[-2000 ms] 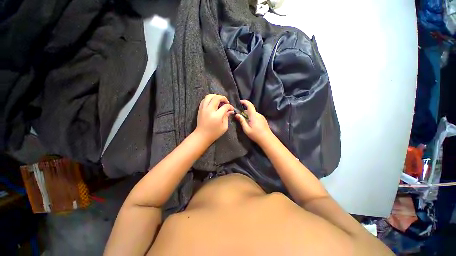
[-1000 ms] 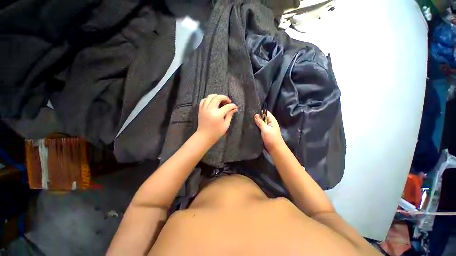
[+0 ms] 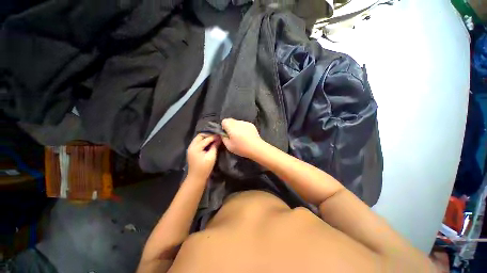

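Note:
A dark grey jacket lies spread on the white table in front of me, with its shiny blue-black lining turned up on the right side. My left hand and my right hand are close together over the jacket's left part. Their fingers pinch a small raised fold of the grey cloth near a pocket-like seam. The small tool seen earlier in my right hand cannot be made out now.
A large pile of dark grey garments lies at the left. Cream garments lie at the table's far side. The white table curves along the right. An orange-brown slatted crate or stool stands low at the left. Bags and an orange item are at the far right.
My right hand has moved left from the lining's edge to the grey cloth beside my left hand. My left hand has moved left and down. Both now pinch a fold. The view has shifted slightly.

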